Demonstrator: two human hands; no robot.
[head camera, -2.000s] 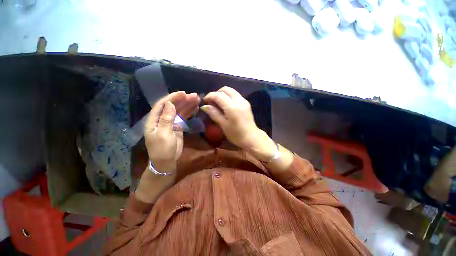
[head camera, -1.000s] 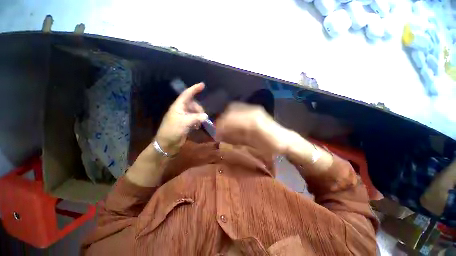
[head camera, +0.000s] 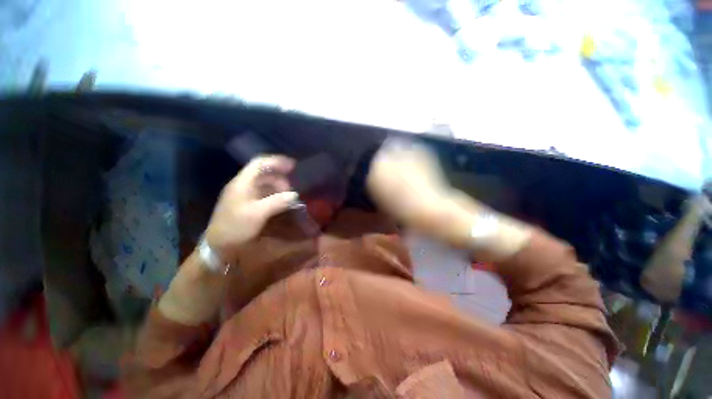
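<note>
My left hand is below the table edge, thumb and fingers pinched on a thin clear film strip. One part of the strip hangs below the thumb, and a pale blurred part shows above the fingers. My right hand is blurred, to the right of my left hand and apart from it, by the table's dark edge. A pale patch shows at its fingertips, too blurred to name. Whether it holds anything cannot be told.
The white table spans the top. Blurred white cases and plastic with yellow patches lie upper right. A cardboard box with blue-specked waste film is at left, beside a red stool. Another person's arm is at right.
My right hand has moved from close beside my left hand up and right, to the table edge. My left hand still pinches the strip. The view has shifted and blurred.
</note>
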